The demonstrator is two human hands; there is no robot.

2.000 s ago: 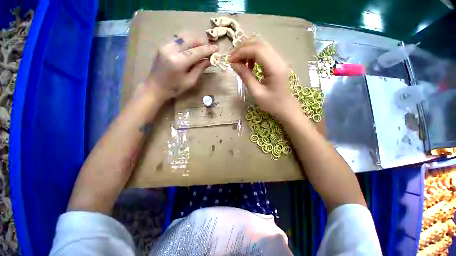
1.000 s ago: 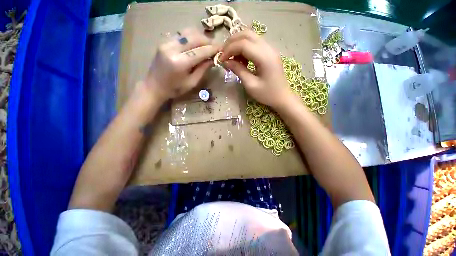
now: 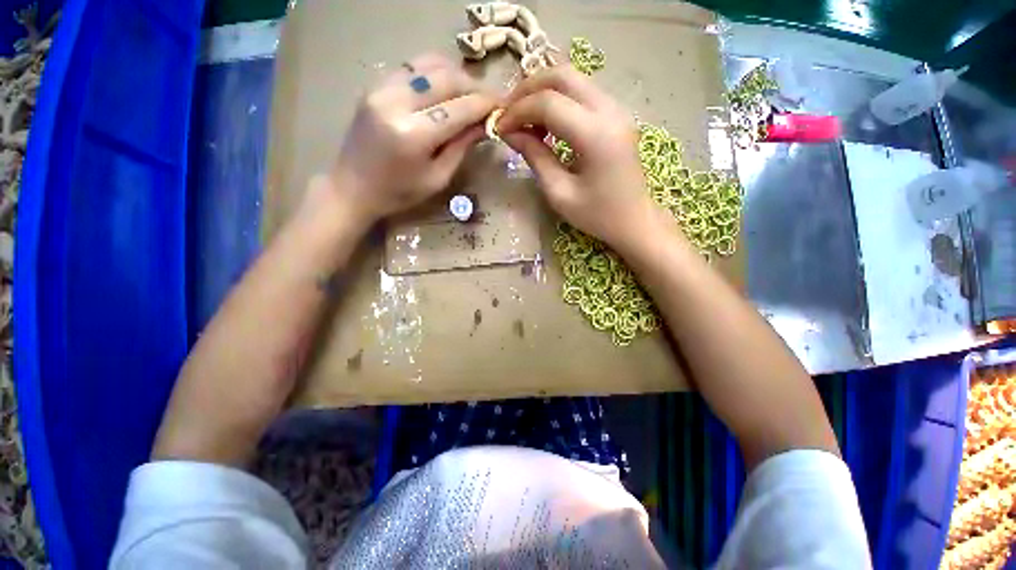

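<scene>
My left hand [image 3: 418,139] and my right hand [image 3: 574,145] meet above the upper middle of the cardboard board [image 3: 323,373]. Their fingertips pinch a small pale beige piece [image 3: 494,123] between them, mostly hidden by the fingers; whether a ring is on it I cannot tell. Several beige moulded figure pieces [image 3: 498,33] lie at the board's top, just beyond my hands. Yellow-green rings [image 3: 607,284] are piled to the right, partly under my right wrist. A small white knob [image 3: 461,207] stands near the board's centre.
A large blue bin [image 3: 106,278] is at the left. Right of the board are green-yellow scraps [image 3: 752,89], a red-pink item [image 3: 804,127], a stained white sheet [image 3: 908,256] and squeeze bottles [image 3: 911,96]. Orange-yellow parts [image 3: 986,468] sit in a crate at lower right.
The fingers have closed more tightly around the small beige piece, so less of it shows. The view has shifted slightly; the board and loose pieces appear higher.
</scene>
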